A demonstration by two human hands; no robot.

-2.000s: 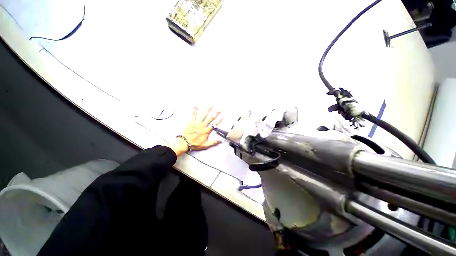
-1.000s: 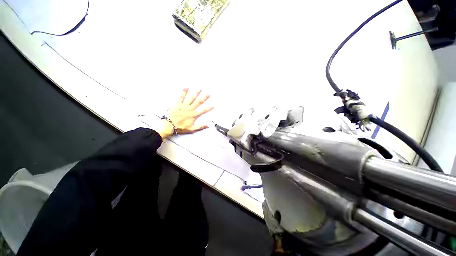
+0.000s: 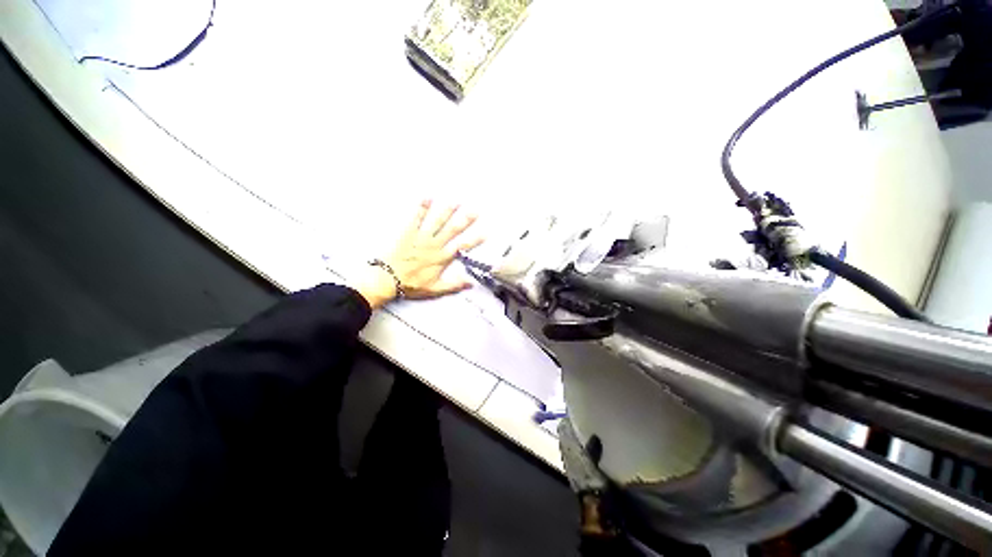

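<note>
My left hand (image 3: 428, 259) lies flat with fingers spread on the white paper marker (image 3: 326, 141), just left of the cutter's front. It holds nothing. The large worn metal cutting machine (image 3: 653, 424) fills the lower right, with its shiny support arms (image 3: 696, 305) running off to the right edge. A thin cut line runs through the paper from beside my hand towards the lower right. The blade and base plate cannot be made out. My right hand is not in view.
A mottled block weight (image 3: 466, 46) lies on the paper at the top. A black power cable (image 3: 751, 120) with a wrapped joint loops over the machine. A dark rod with a foot (image 3: 865, 110) is at the far edge. A white bin (image 3: 54, 435) stands on the floor.
Over the last second my left hand has moved slightly right, closer to the cutter's front. The block weight and cut curve appear further right in the view. The machine has shifted slightly against the paper.
</note>
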